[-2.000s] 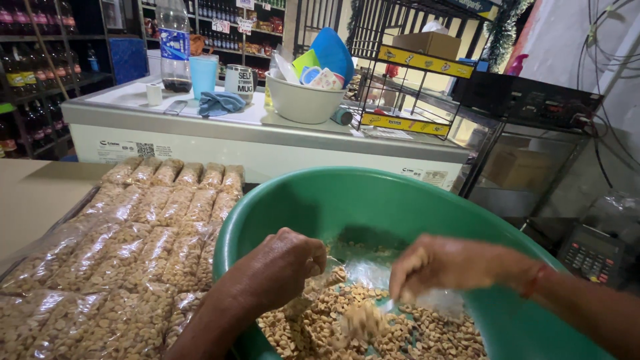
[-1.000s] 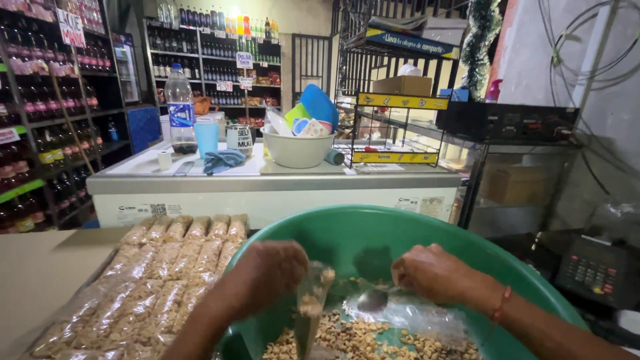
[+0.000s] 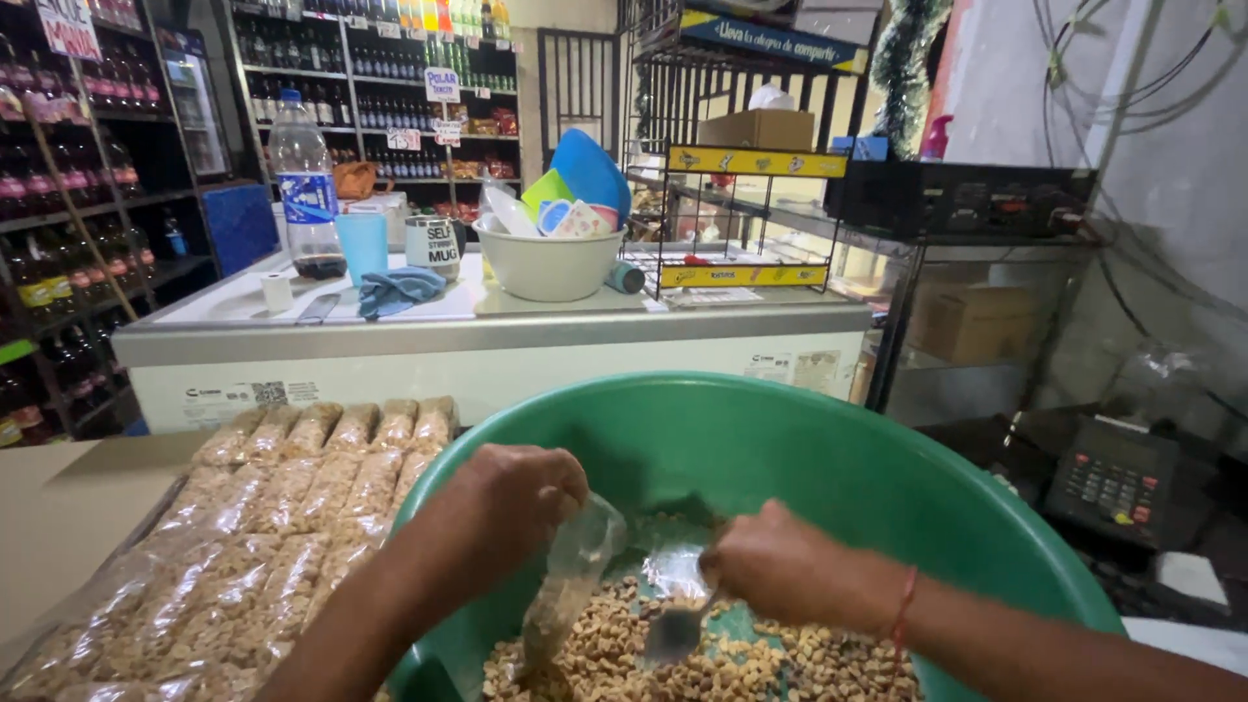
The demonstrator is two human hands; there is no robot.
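Observation:
Loose shelled peanuts (image 3: 624, 639) cover the bottom of a large green plastic tub (image 3: 721, 419). Over its left side, my left hand (image 3: 517, 497) grips the top of a narrow clear plastic bag (image 3: 575, 575), whose lower end hangs at the nuts, partly filled. My right hand (image 3: 780, 565) holds a metal spoon (image 3: 675, 632) by its handle, its blurred bowl low over the nuts, right of the bag. Clear plastic (image 3: 678, 570) lies in the tub behind the spoon. Left of the tub, filled clear bags of peanuts (image 3: 322, 497) are packed in rows.
A white chest freezer (image 3: 487, 375) stands behind the tub, bearing a basin of dishes (image 3: 546, 258), a plastic bottle (image 3: 304, 195), a blue cup (image 3: 363, 249), a mug (image 3: 434, 249) and a wire rack (image 3: 751, 278). A card terminal (image 3: 1111, 478) lies to the right.
The view has tilted up since the earliest frame. The spoon is now seen low over the nuts, beside the bag. My left hand keeps hold of a bag throughout.

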